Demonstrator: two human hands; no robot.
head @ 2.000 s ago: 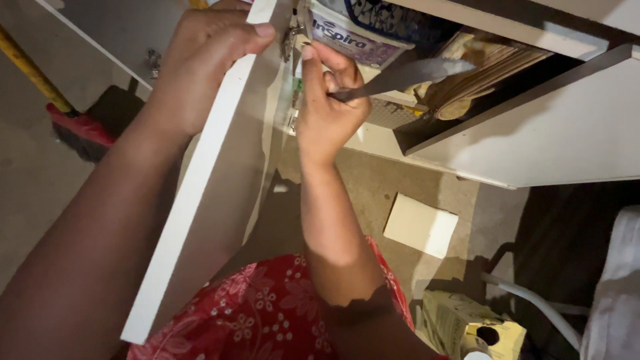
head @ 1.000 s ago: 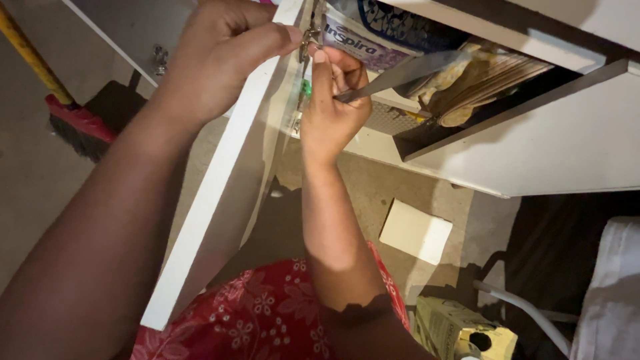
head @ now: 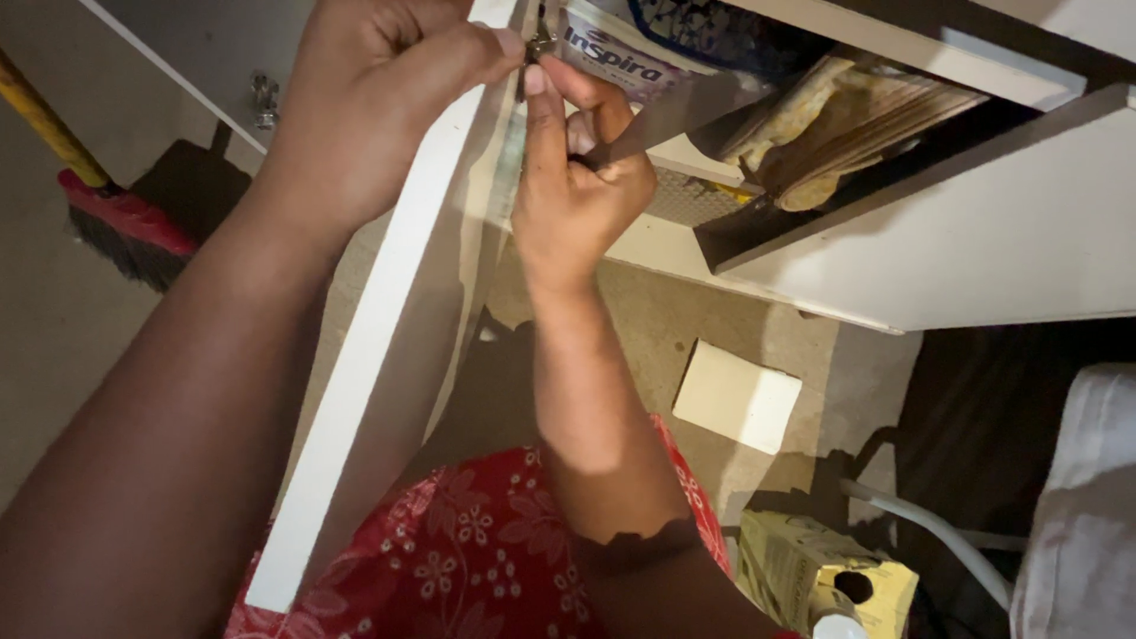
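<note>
My left hand [head: 382,98] grips the top end of a white cabinet door [head: 355,382], its thumb lying over the narrow edge. A metal hinge [head: 539,43] sits between the door and the cabinet, right by that thumb. Just below the hinge my right hand [head: 581,169] is closed around a dark, thin tool with a blade-like part [head: 674,120] that runs back to the right; its kind cannot be told. The right thumb and index fingertips touch at the hinge. What lies between them is hidden.
Inside the open cabinet [head: 825,257] are an Inspira package [head: 617,58] and stacked brown paper-like items [head: 879,120]. A broom [head: 124,213] lies at the left. A pale flat piece [head: 737,395] rests on the floor, with a yellow carton [head: 821,577] and white cloth [head: 1078,506] at lower right.
The left thumb has come closer to the hinge than two seconds ago. A small green bit seen near the right fingertips one second ago no longer shows plainly. Both hands remain at the hinge.
</note>
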